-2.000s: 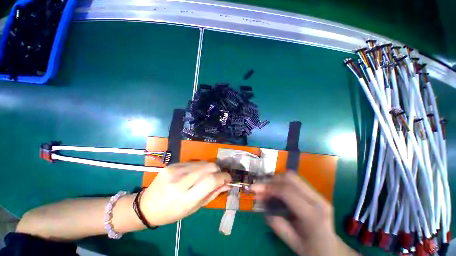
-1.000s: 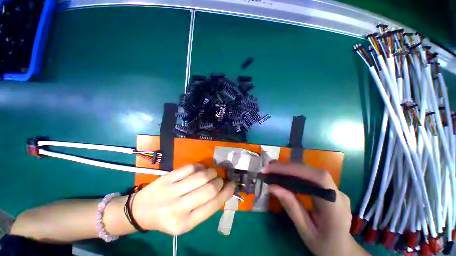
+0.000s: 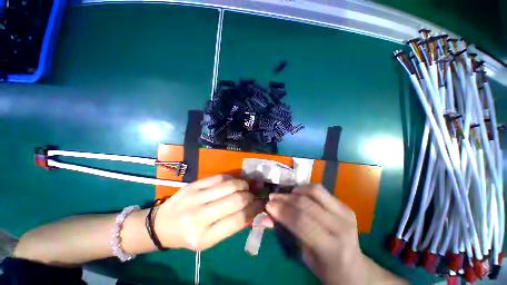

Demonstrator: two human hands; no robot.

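My left hand (image 3: pixel 214 211) is closed at the middle of the orange base board (image 3: pixel 356 192), its fingertips at the wire end of a white two-leg cable harness (image 3: pixel 117 175). The harness reaches left to its red-and-black connector (image 3: pixel 42 157); one leg ends in a dark plug on the board. My right hand (image 3: pixel 314 222) meets the left fingertips. A dark, blurred insertion tool (image 3: pixel 288 240) shows under the right hand, pointing toward me. The holding fixture (image 3: pixel 276 188) is mostly hidden by fingers. Grey tape (image 3: pixel 303 170) lies beside it.
A black housing pile (image 3: pixel 250 114) lies just behind the board, with one loose housing (image 3: pixel 279 67) beyond. A large harness pile (image 3: pixel 450 156) lies at right, red ends nearest me. A blue parts tray (image 3: pixel 47 50) is at the upper left. A metal rail (image 3: pixel 289 19) runs behind.
The tool has swung from pointing right across my right hand to below it. My right fingers have closed in against the left fingertips. The camera view has shifted slightly.
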